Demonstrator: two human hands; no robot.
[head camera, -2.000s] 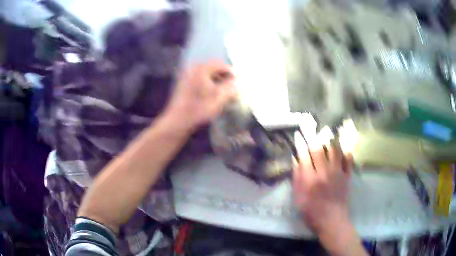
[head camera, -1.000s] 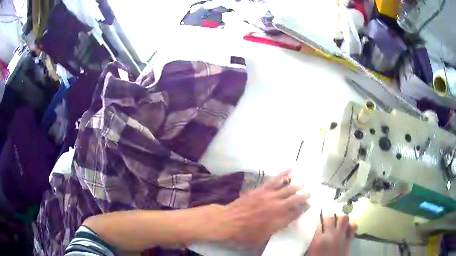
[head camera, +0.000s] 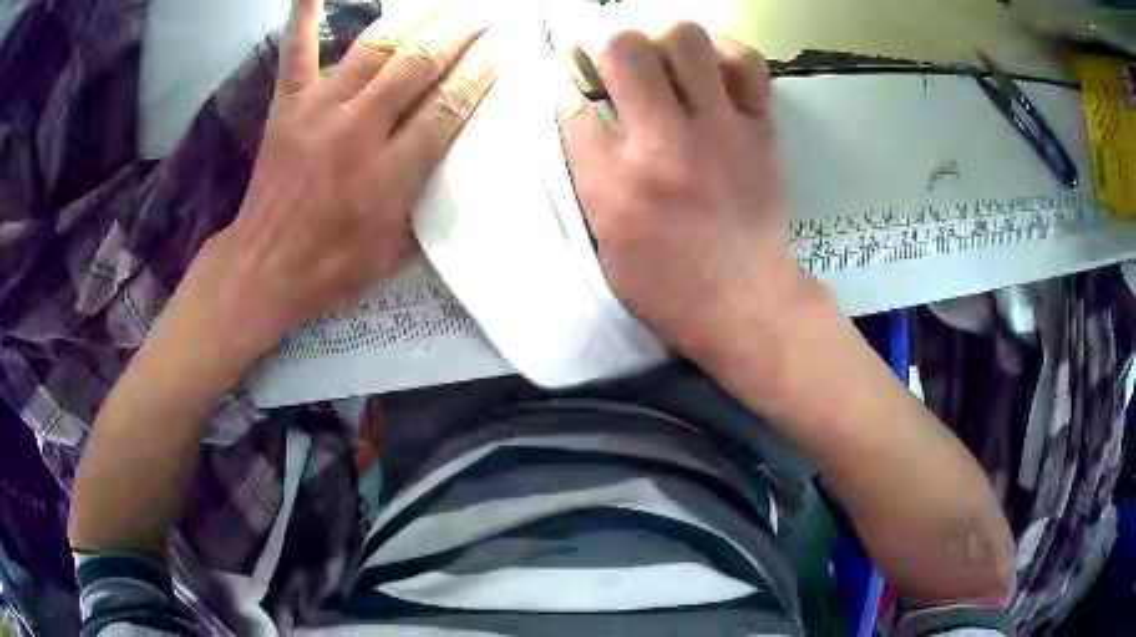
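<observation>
A white strip (head camera: 530, 261) with a rounded end lies between my hands and hangs slightly over the table's front edge. My left hand (head camera: 355, 162) lies palm down with spread fingers, its fingertips at the strip's upper left side. My right hand (head camera: 679, 174) has curled fingers at the strip's right side; its thumb and index finger are close together near the strip. Whether it pinches the strip cannot be told. Bright glare hides the strip's upper end. Plaid fabric (head camera: 75, 249) lies under and left of my left hand.
Dark thread snips (head camera: 1028, 125) lie at the right, beside a yellow box (head camera: 1109, 131). A printed ruler scale (head camera: 928, 237) runs along the table's front edge. The cream machine bed (head camera: 872, 31) is at the top. Plaid fabric (head camera: 972, 398) also hangs below the table at right.
The view has tilted down to the table's front edge and lap, so the machine head is out of the picture. The white strip now shows between both hands, with its rounded end visible.
</observation>
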